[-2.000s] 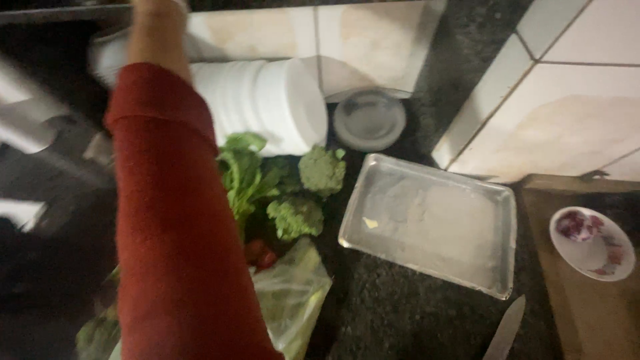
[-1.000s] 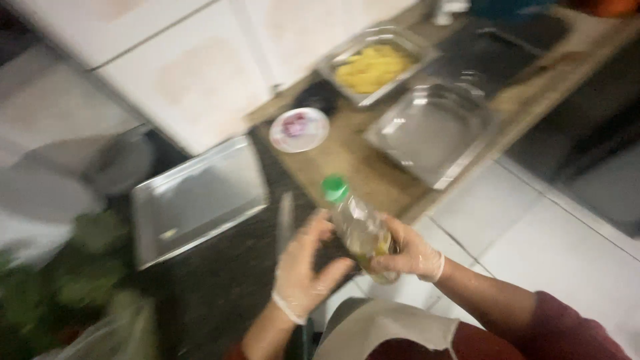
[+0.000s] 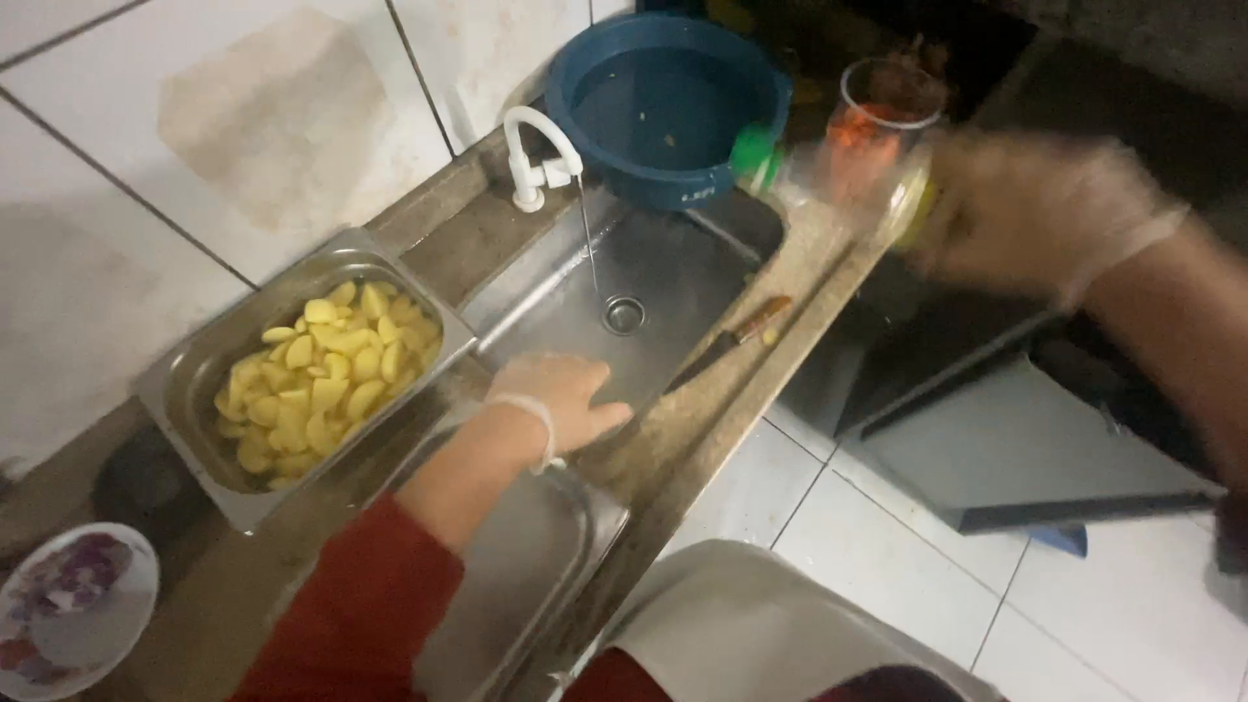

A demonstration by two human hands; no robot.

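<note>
My left hand (image 3: pixel 561 405), in a clear glove, is held over the near edge of the steel sink (image 3: pixel 546 292), fingers apart and holding nothing. Blurred at the right, my right hand (image 3: pixel 1024 214) grips a clear plastic bottle with a green cap (image 3: pixel 756 156), tilted sideways beside a clear container of orange pieces (image 3: pixel 863 146). A thin stream of water runs from the white faucet (image 3: pixel 531 161) toward the sink drain. A knife with a brown handle (image 3: pixel 760 320) lies on the counter edge right of the sink. A steel pan of cut potatoes (image 3: pixel 327 385) stands left of my left hand.
Behind the sink sits a blue plastic basin (image 3: pixel 673 180) with liquid. An empty-looking steel pan (image 3: pixel 507 585) lies under my left forearm. At the lower left is a white plate with chopped purple onion (image 3: pixel 73 585). A tiled wall (image 3: pixel 322 117) borders the counter; white floor tiles (image 3: pixel 751 487) show below.
Both hands were around the bottle one second ago; now only my right hand has it, and my left hand has come off it. The view has swung right to the sink.
</note>
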